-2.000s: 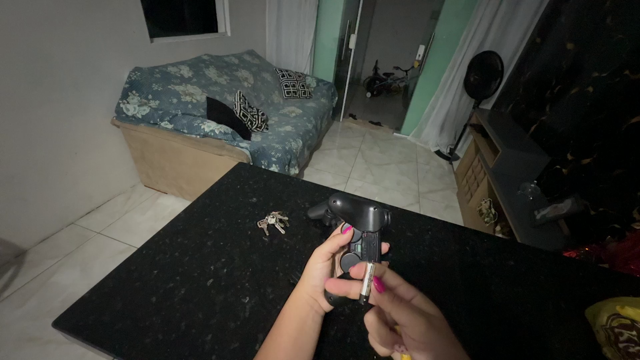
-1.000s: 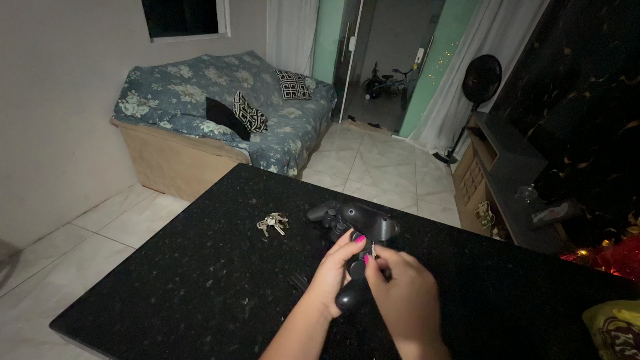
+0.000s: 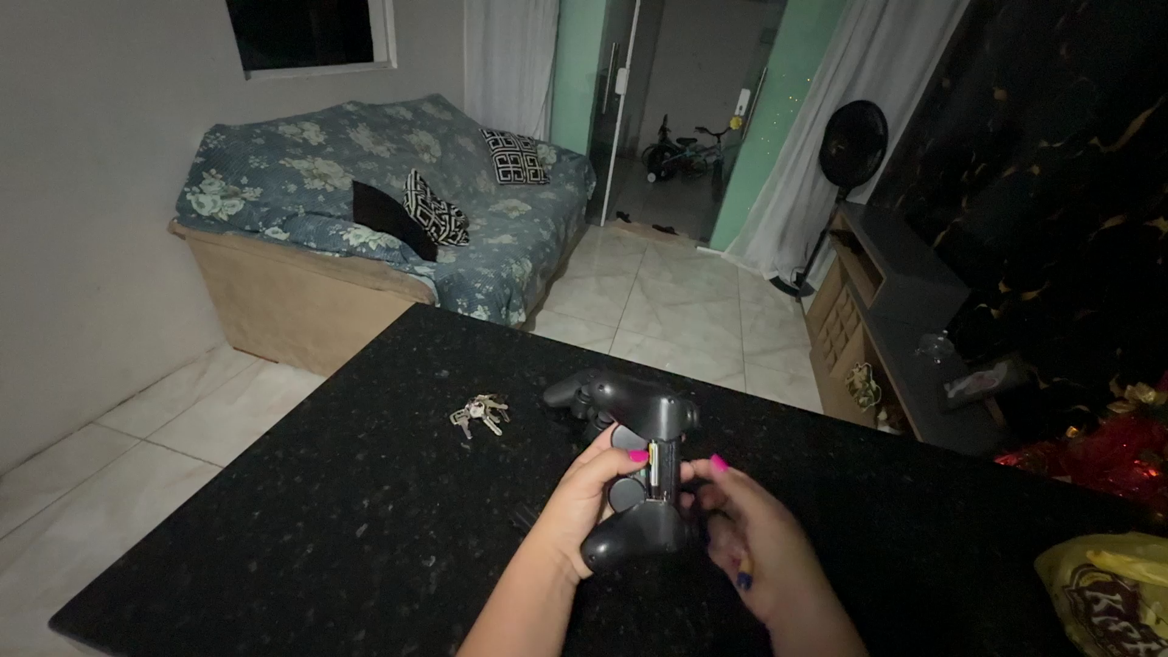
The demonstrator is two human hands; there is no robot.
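Observation:
My left hand grips a black game controller turned back side up, its battery compartment uncovered. One battery lies in that compartment, beside my left thumb. Just right of the controller is my right hand, thumb and forefinger apart, while its lower fingers curl round a small yellow and blue cylinder that looks like another battery. A second black controller rests on the dark stone counter behind the first, partly hidden by it. To the left lies a bunch of keys.
The speckled counter has its far edge just beyond the controllers. A yellow plastic bag lies at right, near red tinsel. Past the counter are a covered sofa, a low cabinet and a standing fan.
Two seconds ago my right fingers held a battery at the controller; now a battery sits in the compartment and my right thumb and forefinger are off it, to the right.

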